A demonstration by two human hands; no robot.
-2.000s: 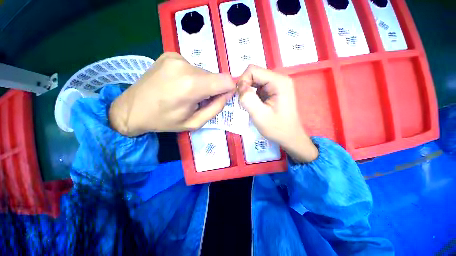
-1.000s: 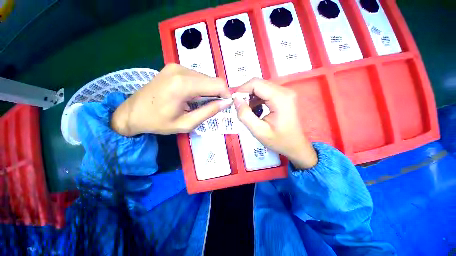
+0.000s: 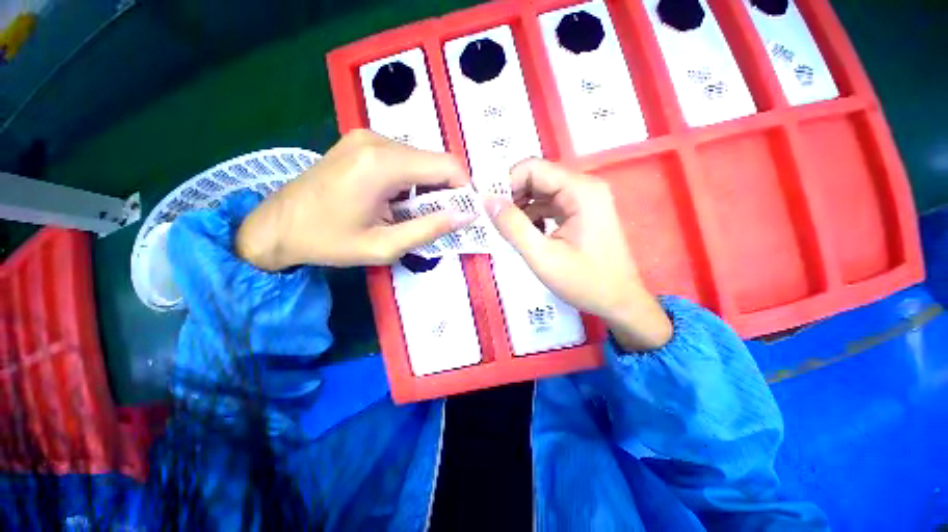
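Note:
My left hand grips the free end of the white label strip, which shows rows of small dark print. My right hand is beside it, thumb and index fingertips together at the strip's right end; whether a label is between them is hidden. Both hands are above the red compartment tray. White units with black round parts lie in the back row, such as this white unit. Two more units lie in the front row under the hands, one of them a white unit at the front left.
The coiled part of the label strip lies left of the tray on the dark green surface. Spare red trays are at the left edge. A grey metal bar juts in above them. Blue floor shows at the right.
The strip in my left hand has tilted up and shows more of its print. Both hands stay close together over the tray. The view has shifted slightly.

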